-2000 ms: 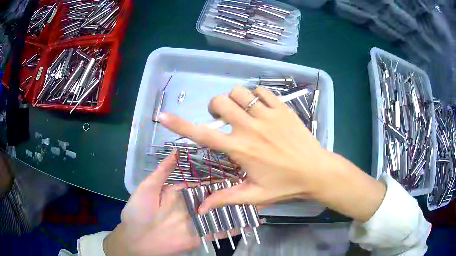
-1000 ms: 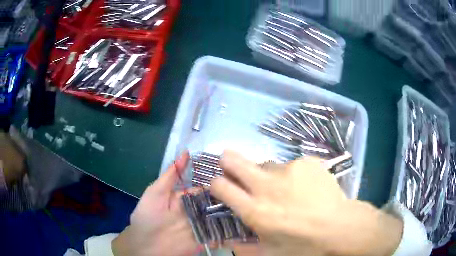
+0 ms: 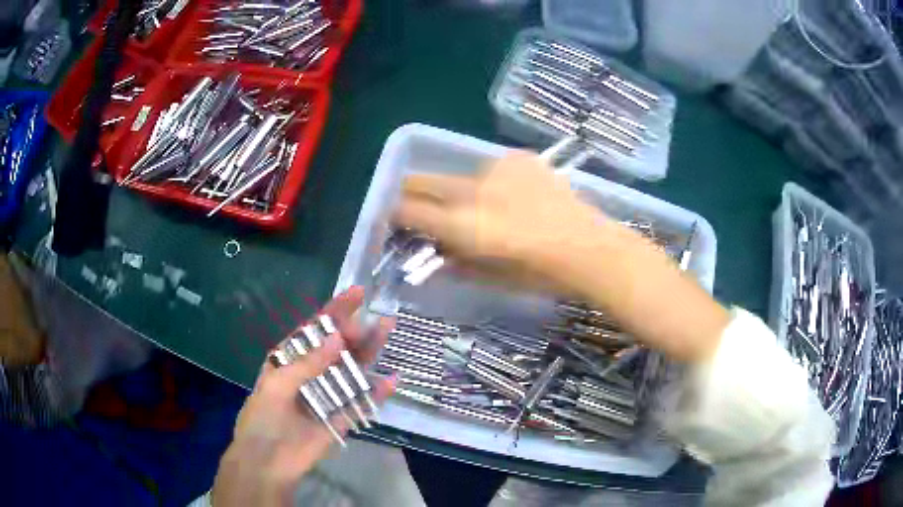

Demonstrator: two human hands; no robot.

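Note:
My left hand (image 3: 287, 406) is palm up near the tray's front left corner and holds several micro gear motors (image 3: 340, 381) side by side, pale shafts pointing down right. Blurred red leads show beside it. My right hand (image 3: 505, 218) is blurred over the left part of the white sorting tray (image 3: 396, 158), its fingers curled on a few blurred silver motors (image 3: 416, 262). A slim pale rod (image 3: 564, 151) sticks out behind this hand; how it is held is hidden. Loose motors (image 3: 465, 371) lie along the tray's front and right.
A red divided parts bin (image 3: 315, 129) is at the left, behind a black flexible arm (image 3: 81, 188). Scraps and a small ring (image 3: 232, 249) lie below it. A packing box with motors (image 3: 665, 149) is beyond the tray. A side tray (image 3: 785, 257) heaped with motors is at the right.
My right hand has moved up and left from above my left hand to over the tray's left side. My left hand has shifted left and tilted, with motors still in it.

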